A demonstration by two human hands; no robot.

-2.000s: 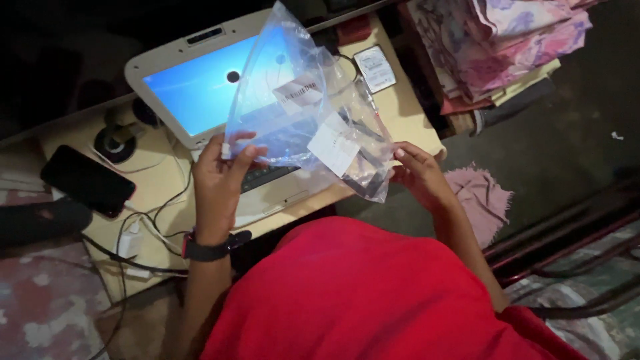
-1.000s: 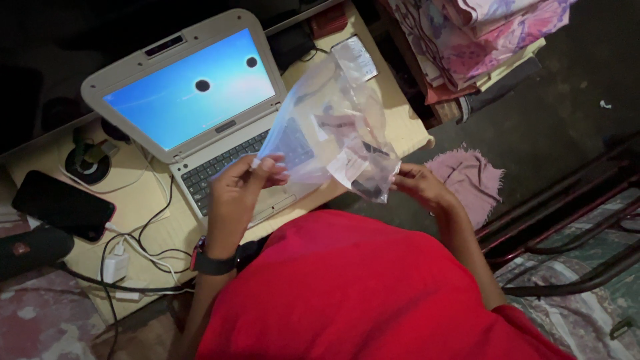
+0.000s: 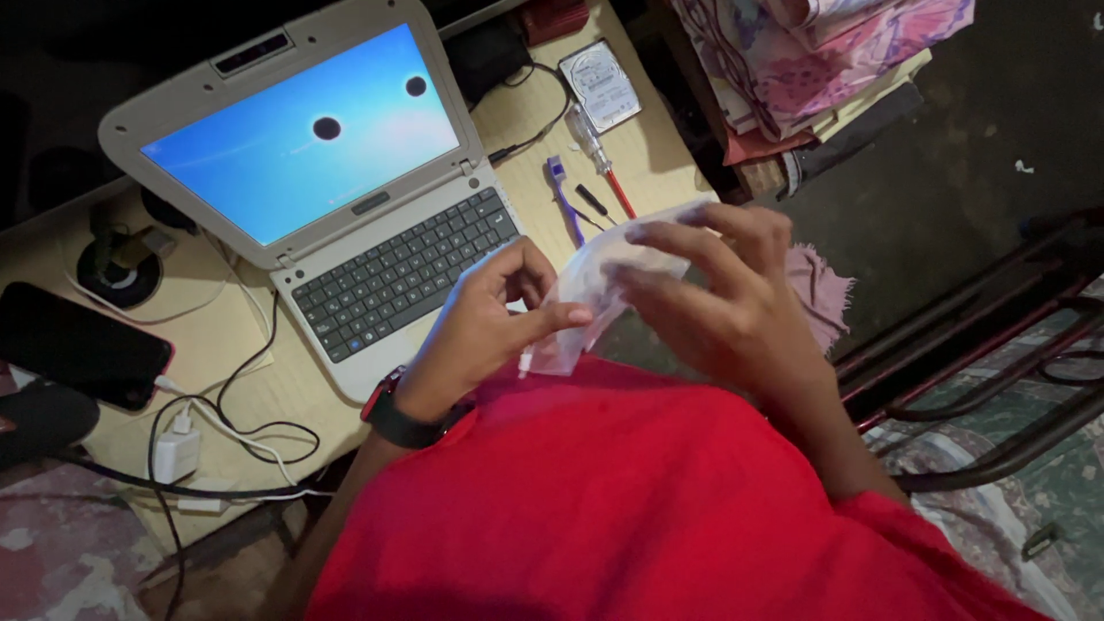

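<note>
My left hand (image 3: 500,319), with a dark watch on its wrist, pinches the lower end of a clear plastic bag (image 3: 578,310) between thumb and fingers. The bag is now gathered into a narrow shape in front of my red shirt. My right hand (image 3: 724,293) is at the bag's upper right part, its fingers spread over the plastic; whether they grip it is blurred. Just beyond the bag lies an open laptop (image 3: 405,276) with a lit blue screen. A purple toothbrush (image 3: 565,203), a small black piece (image 3: 592,199) and a screwdriver with a clear handle (image 3: 595,151) lie beyond the hands.
A hard disk drive (image 3: 601,84) lies at the table's back right. At left are a black phone (image 3: 86,345), a white charger (image 3: 177,453) and tangled cables. Folded patterned cloth (image 3: 828,60) is stacked at upper right, above a metal-tube frame (image 3: 992,379).
The bag, spread out between my hands earlier, is now bunched lower and closer to my shirt. My right hand has moved from the bag's lower right corner to over its upper part.
</note>
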